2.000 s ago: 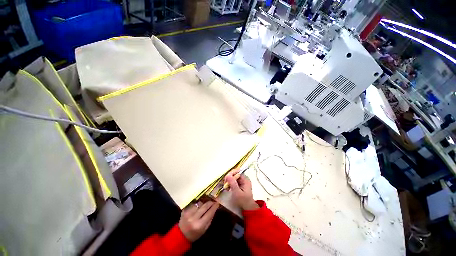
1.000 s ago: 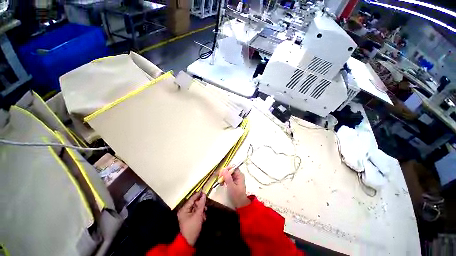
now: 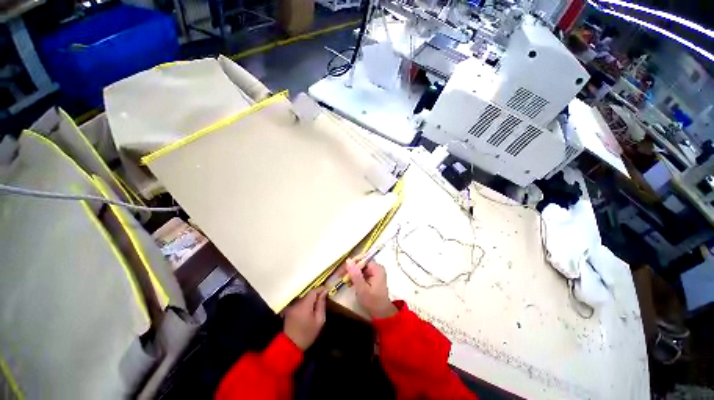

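Note:
A stack of beige fabric panels point(image 3: 266, 187) with yellow edge binding point(image 3: 219, 125) lies on the pale worktable point(image 3: 501, 297). My right hand point(image 3: 369, 287) holds a slim corded pen-like tool point(image 3: 371, 255) like a pencil at the stack's near right corner. My left hand point(image 3: 306, 316) is at the near edge of the stack, its fingers pinching a panel's bound corner; the fingertips are partly hidden. The tool's thin cord point(image 3: 438, 280) loops on the tabletop to the right. Small greyish tabs point(image 3: 382, 178) stick out at the far corners.
More yellow-edged panels point(image 3: 63, 234) heap at the left under a grey cable point(image 3: 94, 198). A blue bin point(image 3: 109, 48) stands behind. A white vented machine point(image 3: 509, 109), a small black box point(image 3: 456, 170) and a white cloth bundle point(image 3: 575, 242) are beyond and right. Thread bits dot the table.
The camera view shifts between frames. My left hand has moved from below the near corner up against the panel edge. My right hand stays at the corner with the tool.

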